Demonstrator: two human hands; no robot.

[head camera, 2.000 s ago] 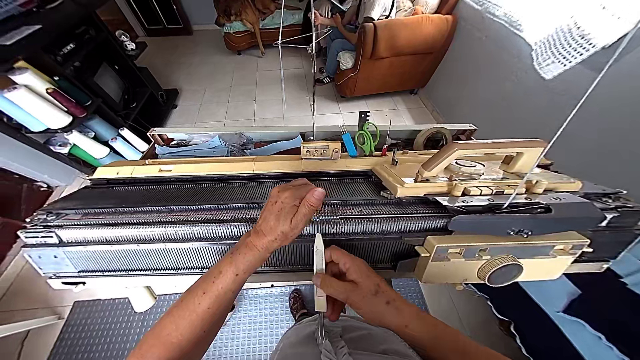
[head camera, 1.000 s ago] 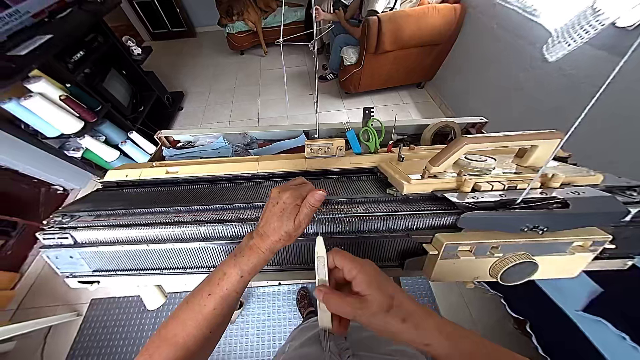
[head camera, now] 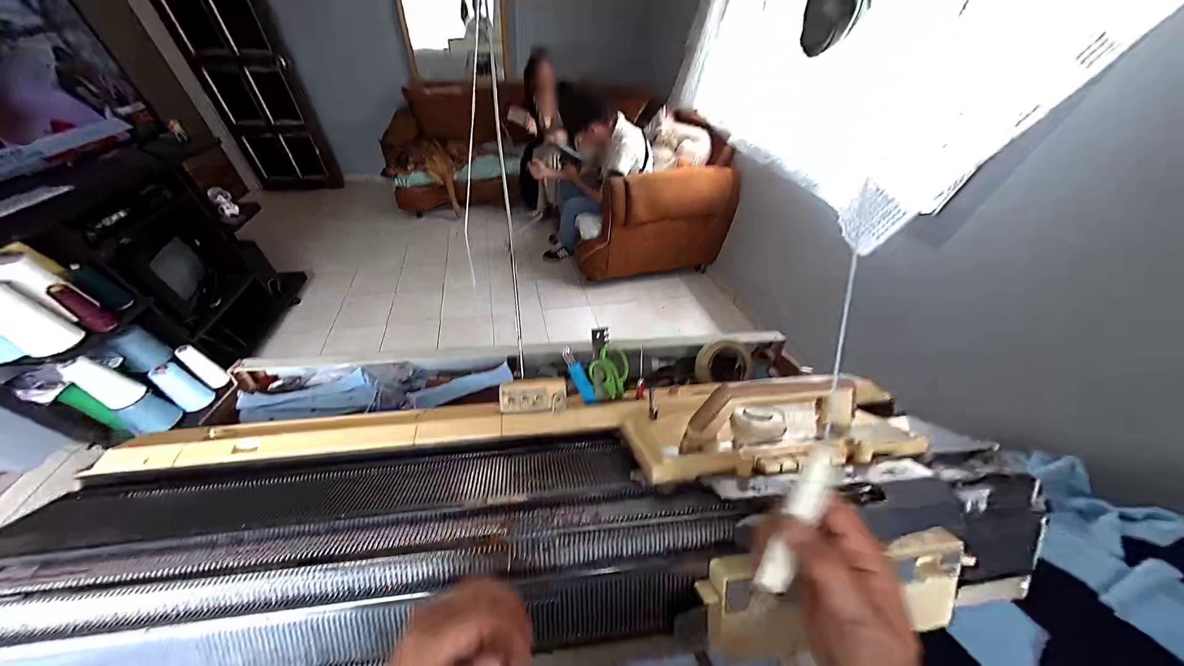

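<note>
A knitting machine with two needle beds (head camera: 370, 490) spans the lower view. My right hand (head camera: 846, 573), blurred, grips a white handheld tool (head camera: 795, 523) that tilts up to the right, in front of the front carriage (head camera: 740, 592). Behind it, the cream main carriage (head camera: 684, 453) with its handle sits on the right part of the rear bed. A strand of yarn (head camera: 844, 324) runs down to that carriage. My left hand (head camera: 467, 624), also blurred, is at the bottom edge over the front bed; whether it touches the bed or holds anything cannot be told.
Behind the machine lie a long tray (head camera: 250, 379) with blue fabric, green-handled scissors (head camera: 608, 372) and a tape roll (head camera: 723, 361). Yarn cones (head camera: 102, 381) stand left. Blue and navy fabric (head camera: 999, 629) is at lower right. Two people (head camera: 629, 148) and a dog (head camera: 430, 166) are on sofas.
My right hand has moved right with the white tool, to the carriages. My left hand has come off the middle of the needle beds toward the near edge. The view has tilted up.
</note>
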